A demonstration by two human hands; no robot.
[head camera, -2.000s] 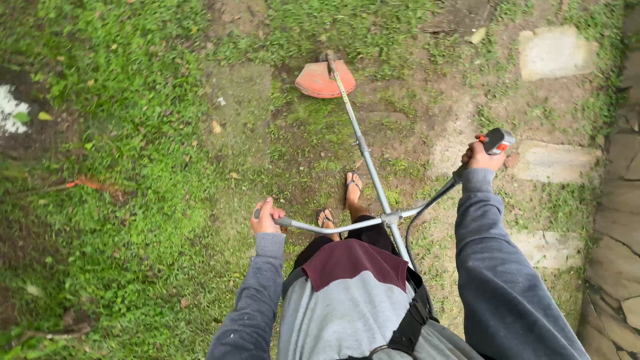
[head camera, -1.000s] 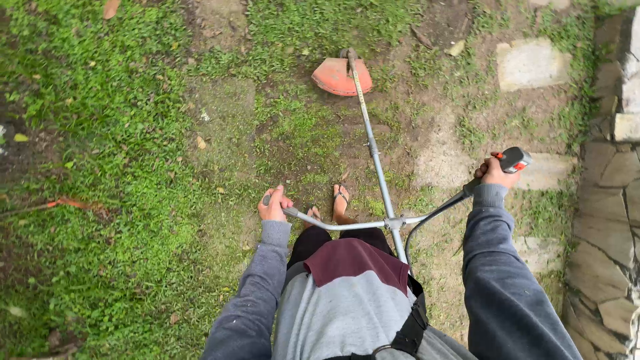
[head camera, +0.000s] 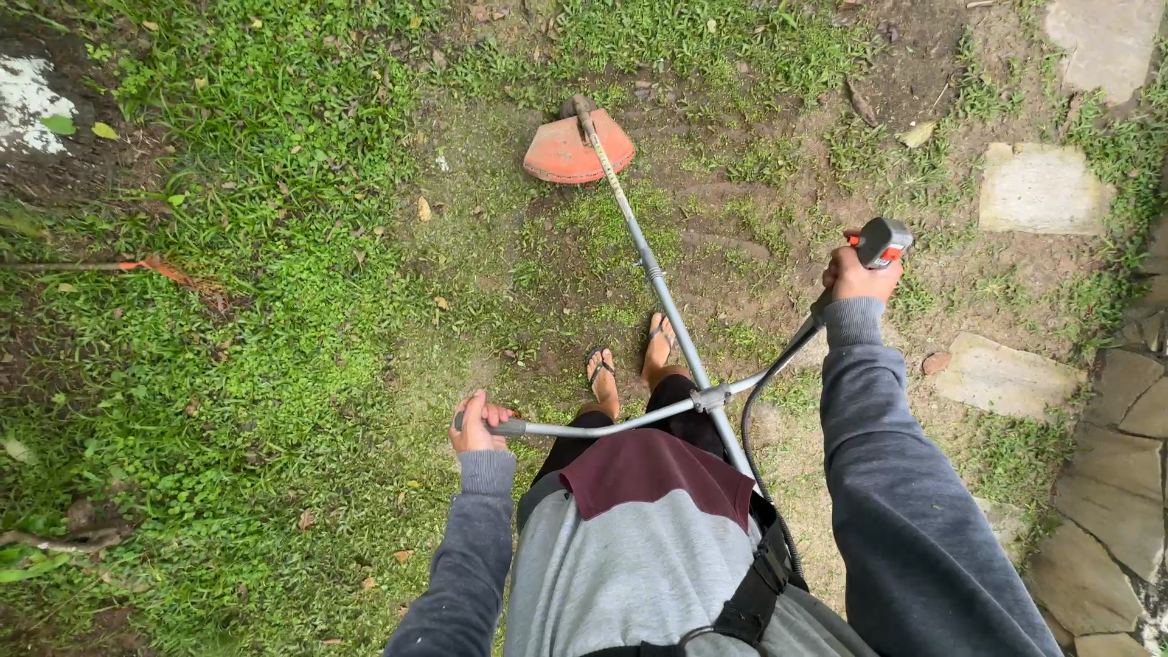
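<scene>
A brush cutter [head camera: 671, 315] with a grey metal shaft and crossed handlebar hangs from a black strap [head camera: 754, 584] at my waist. My left hand [head camera: 479, 422] is closed around the rubber grip on the bar's left end. On the other end, my right hand [head camera: 860, 274] holds the dark throttle grip with orange controls. A black cable sleeve runs from it along the bar toward my hip. The orange guard [head camera: 579, 148] lies over thin grass and bare soil ahead of my feet; the cutting head is mostly hidden beneath it.
Thicker grass [head camera: 310, 274] covers the left side, where a rake or broom with orange bristles [head camera: 169, 271] lies. Flat stepping stones [head camera: 1045, 190] run down the right, beside stone paving [head camera: 1109, 493]. My feet in flip-flops [head camera: 600, 370] stand behind the guard.
The guard and shaft have swung to the left relative to my body since a second ago. Both hands have kept hold of the handlebar grips.
</scene>
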